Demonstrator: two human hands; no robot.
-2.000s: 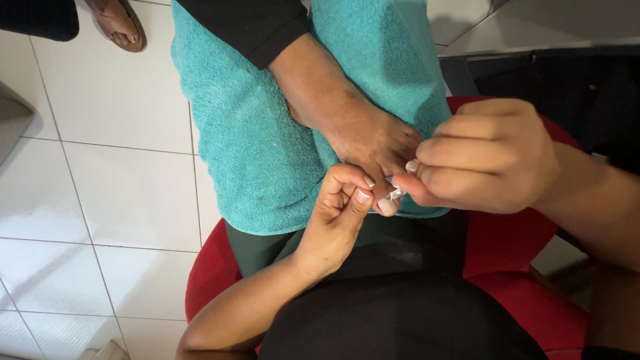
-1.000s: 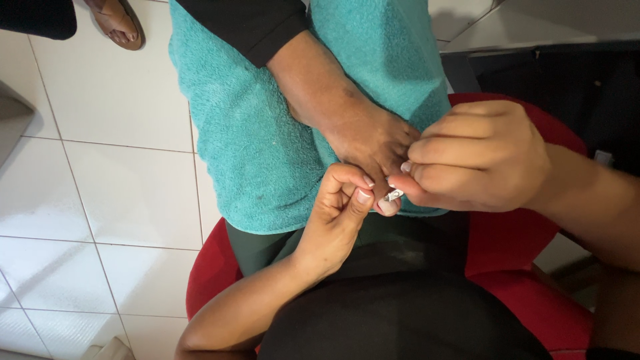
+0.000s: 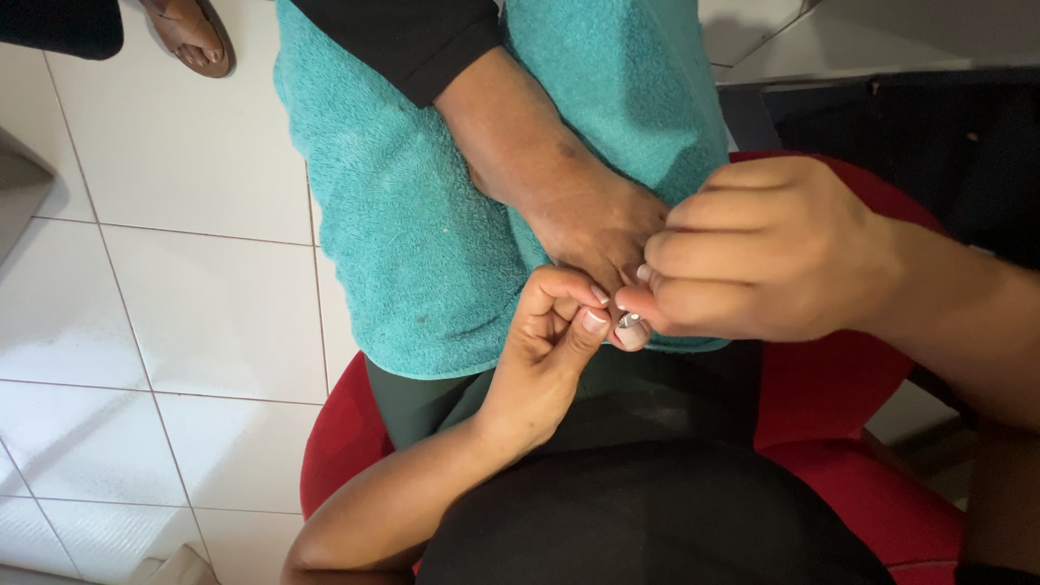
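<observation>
Another person's bare foot (image 3: 569,183) rests on a teal terry towel (image 3: 406,236) spread over my lap. The big toe's nail (image 3: 631,333) is pale, with a small shiny silvery-white item at its base; what that item is, I cannot tell. My left hand (image 3: 552,349) is at the toe's left side, thumb and forefinger nearly together and touching the toe; whether it pinches skin is not clear. My right hand (image 3: 756,252) is curled closed over the other toes, its thumb tip beside the nail. Its fingers hide whatever they may hold.
A red seat (image 3: 837,390) is beneath me. White floor tiles (image 3: 219,309) lie to the left, where a sandalled foot (image 3: 191,36) stands at the upper left. A grey object (image 3: 20,191) is at the left edge, and a dark surface (image 3: 967,146) at the upper right.
</observation>
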